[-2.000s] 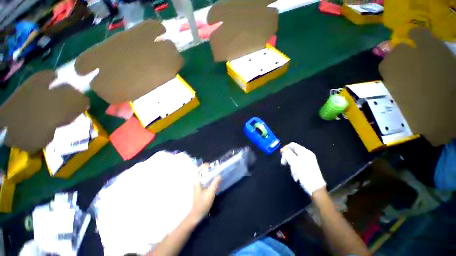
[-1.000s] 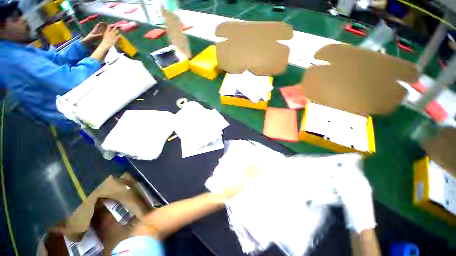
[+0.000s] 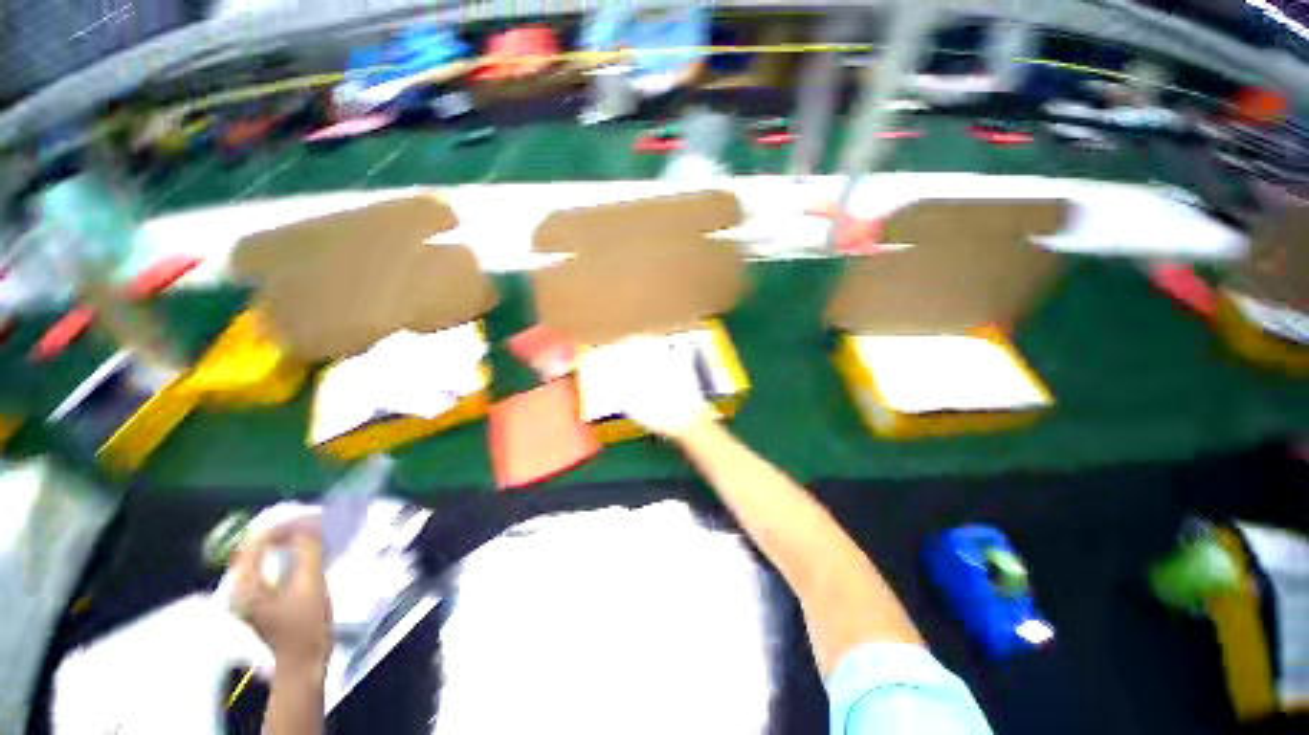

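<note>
My left hand (image 3: 287, 582) holds a thin pale sheet, probably a leaflet (image 3: 352, 503), above the loose papers (image 3: 381, 574) at the left. My gloved right hand (image 3: 672, 402) reaches into the middle yellow box (image 3: 625, 429). It is blurred against white contents; its grip cannot be made out. A dark part of the box's inside shows beside it. The glossy white pile of bags (image 3: 603, 625) lies between my arms. The blue tape dispenser (image 3: 988, 589) lies on the black mat to the right.
Open yellow boxes with raised brown lids stand on the green belt, left (image 3: 402, 428) and right (image 3: 948, 421) of the middle box. A red pad (image 3: 541, 431) lies beside the middle box. A green roll (image 3: 1194, 572) and another yellow box (image 3: 1242, 632) are at the right edge.
The view has swung right and up. My right hand has moved from over the bag pile to the middle box. My left hand has moved from the pile to the papers and taken a sheet.
</note>
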